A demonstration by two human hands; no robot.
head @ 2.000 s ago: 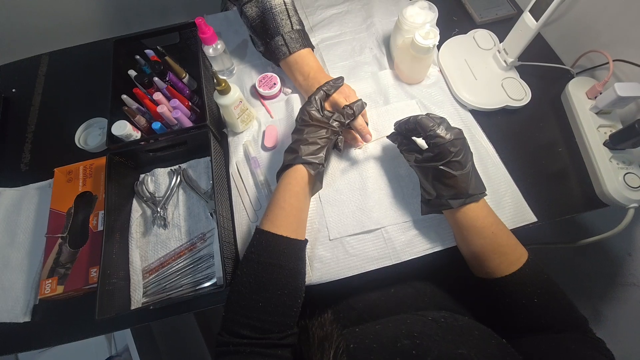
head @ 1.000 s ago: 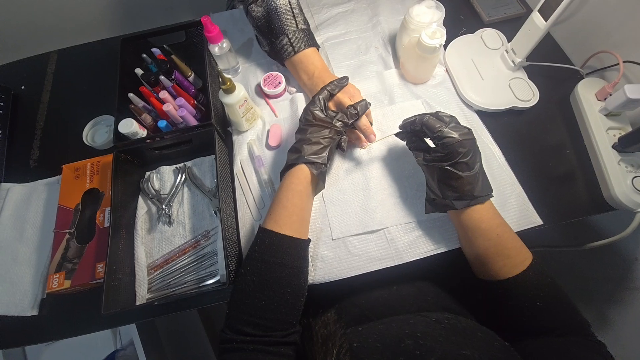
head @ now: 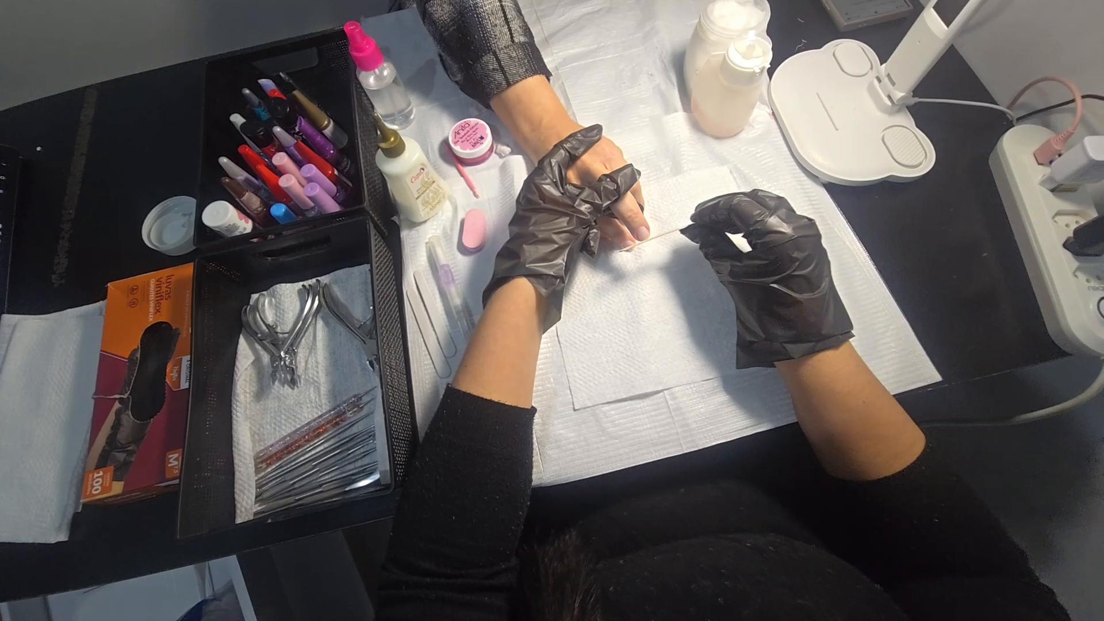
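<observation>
My left hand point(head: 561, 207), in a black disposable glove, is closed around the fingers of another person's hand point(head: 604, 168), which reaches in from the top in a checked sleeve. In my right hand point(head: 768, 267), gloved alike, a thin pale stick point(head: 658, 236) is pinched between thumb and fingers. The stick's far end lies at that person's fingertips; whether it touches a nail cannot be told. Beneath the hands a white paper towel point(head: 638, 336) is spread. Left of my left hand lie a pink oval block point(head: 473, 230), a small pink-lidded jar point(head: 471, 141) and a pink stick point(head: 465, 177).
Black baskets at left hold nail polish bottles point(head: 297, 185), cuticle nippers point(head: 283, 332) and metal tools point(head: 319, 461). A glove box point(head: 142, 379) stands beside them. Upright bottles point(head: 402, 177) flank the left side; a pump-type bottle point(head: 729, 90), white lamp base point(head: 849, 112) and power strip point(head: 1044, 233) are at right.
</observation>
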